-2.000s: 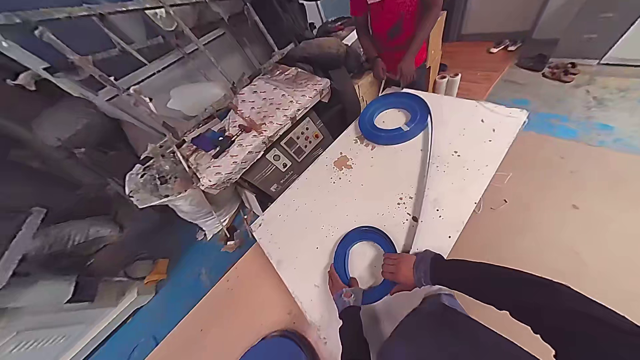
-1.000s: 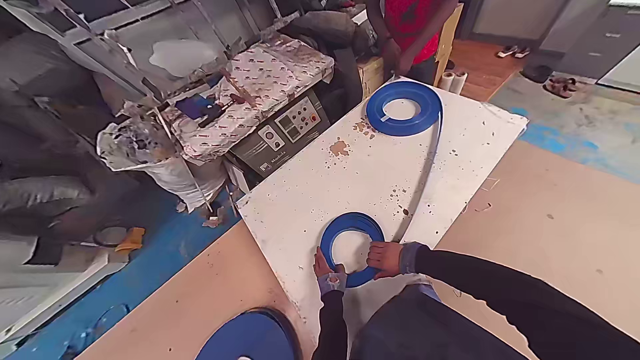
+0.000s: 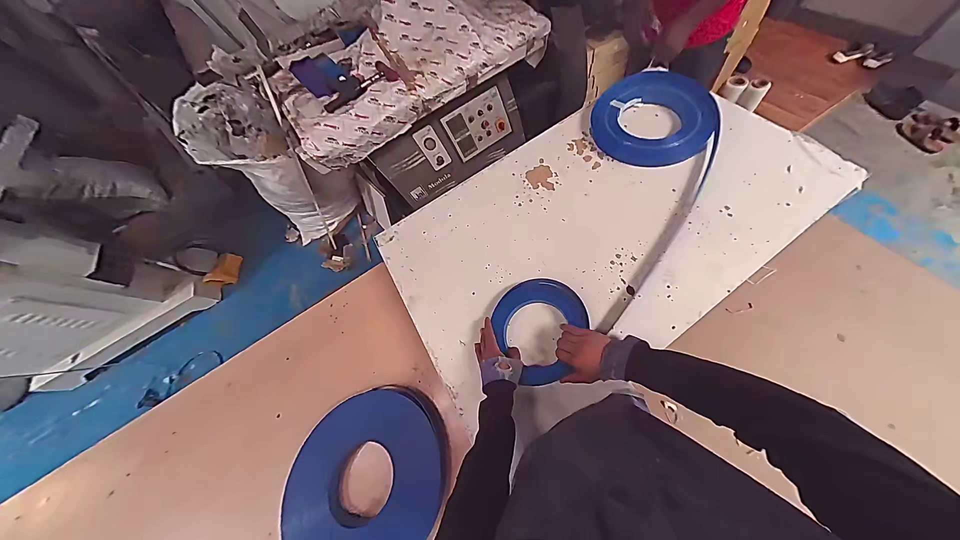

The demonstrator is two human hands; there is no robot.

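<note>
A small coil of blue strip (image 3: 541, 289) lies flat near the close end of a white, speckled board (image 3: 480, 232). My left hand (image 3: 499, 352) grips its left side, thumb at the inner edge. On the right side of the same coil, my right hand (image 3: 583, 352) has its fingers over the ring. A larger blue coil (image 3: 652, 154) lies at the board's far end, with a pale piece at its inner edge. From it a strip (image 3: 671, 244), edge up, runs along the board toward my right hand; where it meets the small coil is hidden.
A big blue roll (image 3: 315, 465) lies on the brown board at lower left. Another person (image 3: 675, 37) stands behind the far coil, hands close to it. Beyond the board's left edge are a machine control panel (image 3: 476, 124) and a stuffed white sack (image 3: 292, 195). Shoes (image 3: 930, 131) lie on the floor at right.
My hands stay on the small coil; the right hand has shifted round its right side. The view has swung, bringing more of the big blue roll into sight at lower left.
</note>
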